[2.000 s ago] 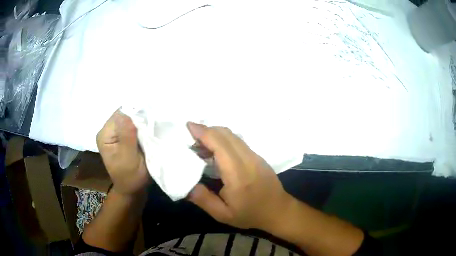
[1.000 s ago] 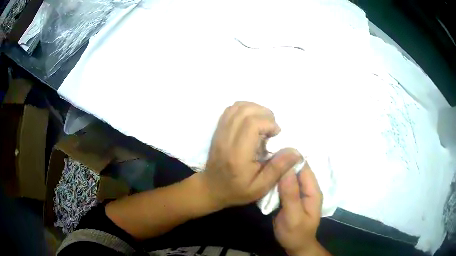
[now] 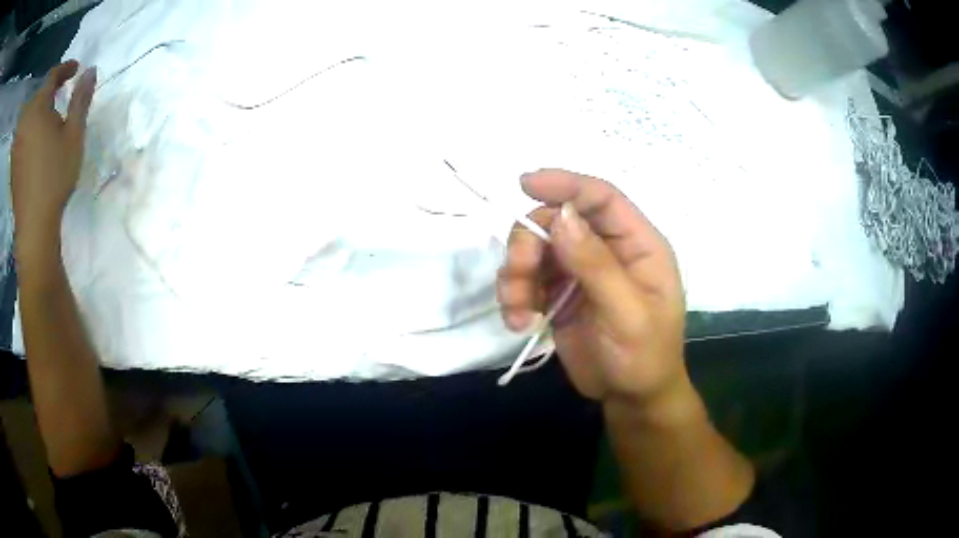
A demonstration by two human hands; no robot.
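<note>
My right hand [image 3: 605, 284] holds a white cable [image 3: 534, 342] over the front of the white cloth [image 3: 368, 189]. The cable shows between the thumb and fingers, and its lower part hangs below the palm. My left hand [image 3: 53, 147] is stretched out at the far left edge of the cloth, its fingers apart and nothing seen in it. A crumpled white patch lies in front of my right hand; glare hides whether it is the rag.
A translucent bottle [image 3: 820, 47] is at the upper right. A heap of white-grey cables [image 3: 904, 200] lies at the right edge. Thin strands [image 3: 641, 100] lie on the cloth. A thin curved cord [image 3: 300, 89] lies at the upper left. Cardboard is at the lower left.
The hands have parted. My left hand has moved to the far left. The white rag is gone from the hands, and a cable now shows in my right hand. The view has turned.
</note>
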